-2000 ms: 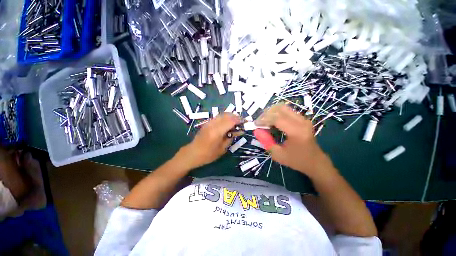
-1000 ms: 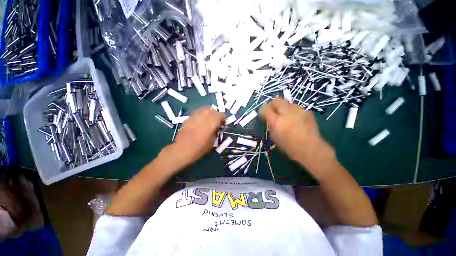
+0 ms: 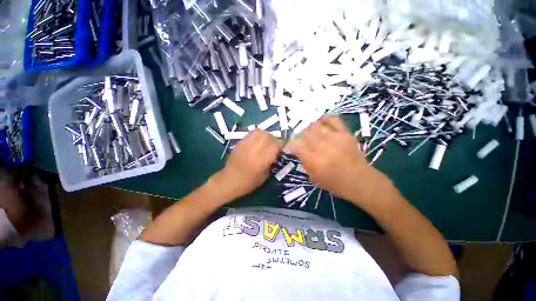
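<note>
My left hand (image 3: 254, 157) and my right hand (image 3: 330, 154) are close together over the bench, fingertips nearly touching. Their fingers are curled and blurred, and I cannot tell what either holds. White sleeves (image 3: 295, 194) and thin stemmed pieces (image 3: 318, 197) lie just below the hands. More loose white sleeves (image 3: 233, 106) lie beyond my left hand. A large heap of white sleeves (image 3: 329, 53) is behind the hands, with a tangled pile of stemmed pieces (image 3: 411, 100) to its right.
A translucent bin (image 3: 57, 141) with silvery tubes stands at left, blue bins (image 3: 88, 35) at upper left. A clear bag with metal tubes (image 3: 226, 56) lies behind my left hand. Loose sleeves (image 3: 466, 184) lie at right. Part of another person (image 3: 17, 206) shows at far left.
The hands were apart a second ago and are now together. The pink-red cover seen on my right hand two seconds ago is hidden. The camera view has shifted.
</note>
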